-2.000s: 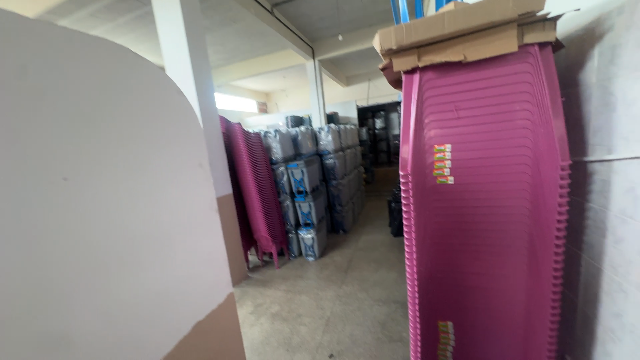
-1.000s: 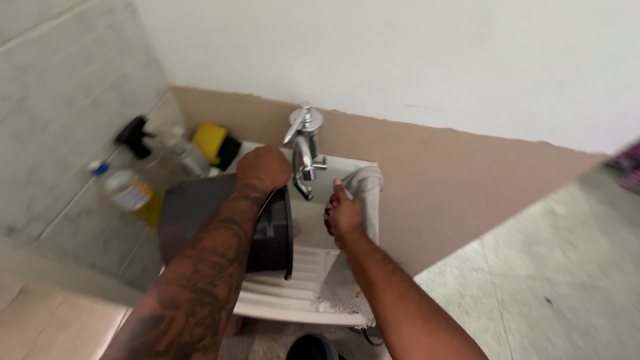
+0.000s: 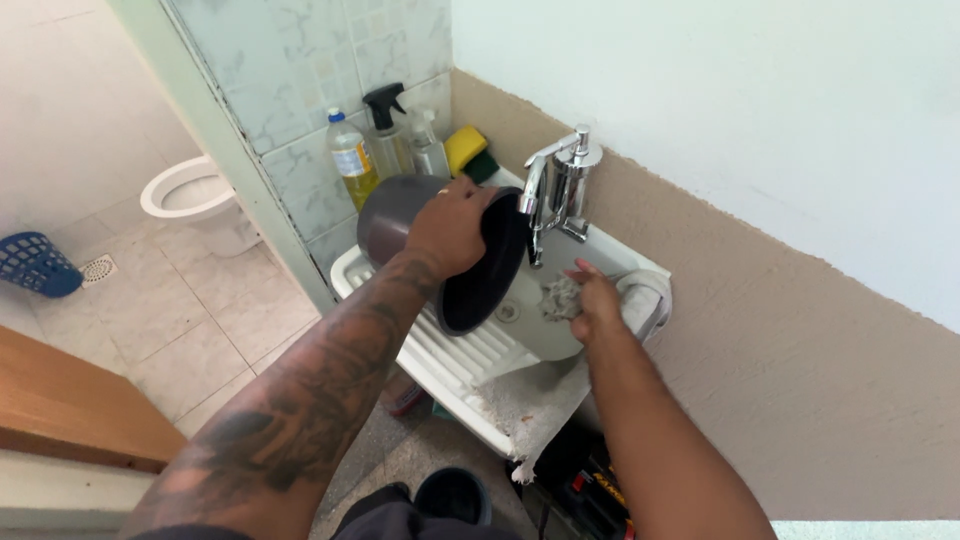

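Note:
My left hand [image 3: 450, 229] grips the rim of a dark grey plastic bucket [image 3: 397, 217], which is tipped on its side over the ribbed part of a white utility sink [image 3: 457, 349], its mouth facing right toward the basin. My right hand [image 3: 598, 300] holds a bunched wet grey cloth [image 3: 561, 297] inside the basin, near the drain [image 3: 508, 309]. Between and beyond the hands stands a chrome faucet with a cylindrical filter [image 3: 574, 176]; its spout reaches the bucket's rim. Another grey cloth [image 3: 646, 294] hangs over the sink's right edge, and part of a cloth lies over the front corner.
Behind the bucket stand a bottle of yellow liquid [image 3: 352, 161], a spray bottle [image 3: 390, 142], a pump bottle [image 3: 427, 150] and a yellow-green sponge [image 3: 466, 146]. A dark bucket [image 3: 452, 496] is on the floor. At left are a toilet [image 3: 187, 191], a blue basket [image 3: 41, 262] and a wooden door edge [image 3: 75, 397].
The view has swung from stacked purple chairs to the sink. Since a second ago, the bucket's mouth has turned more into view, and the cloth in my right hand now shows.

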